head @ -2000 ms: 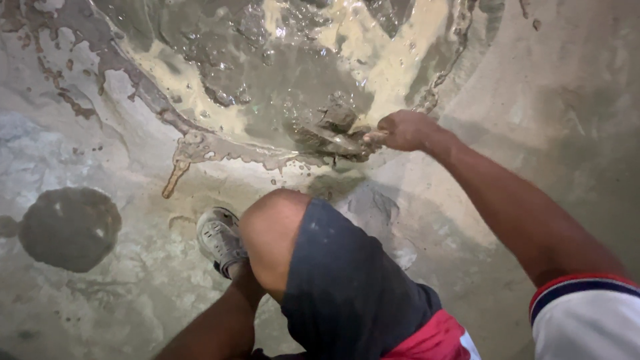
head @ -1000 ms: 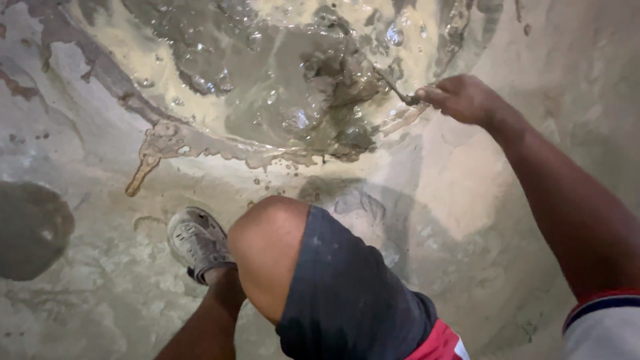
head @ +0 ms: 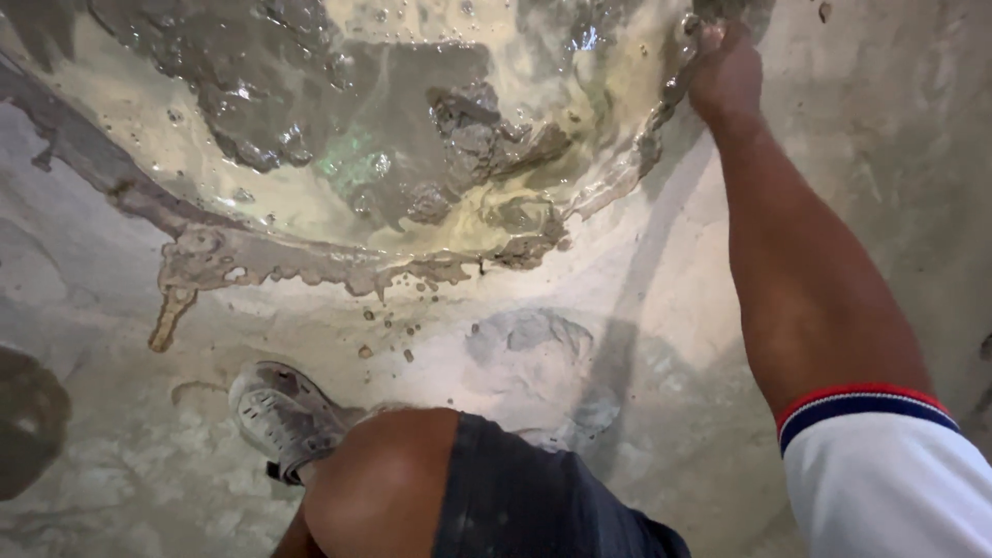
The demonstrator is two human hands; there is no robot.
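At the upper right my right hand [head: 727, 74] is closed around the end of a trowel, at the rim of a pool of wet cement [head: 418, 85]. The trowel is mostly hidden by the hand and cut off by the top edge. Thick grey lumps [head: 473, 124] stand up from the thin, yellowish liquid in the pool. A ragged band of wet cement [head: 310, 263] runs along the near edge, with one drip trail to the left. My left hand is outside the view.
My bent knee [head: 384, 480] and a grey clog [head: 283, 415] are at the bottom, short of the pool's edge. A dark round patch [head: 27, 422] lies at the far left on the pale concrete floor [head: 155, 480]. Small splashes dot the floor near the rim.
My right hand has moved up and away along the pool's right rim, taking the trowel from the lumps near the close edge. The view has shifted closer.
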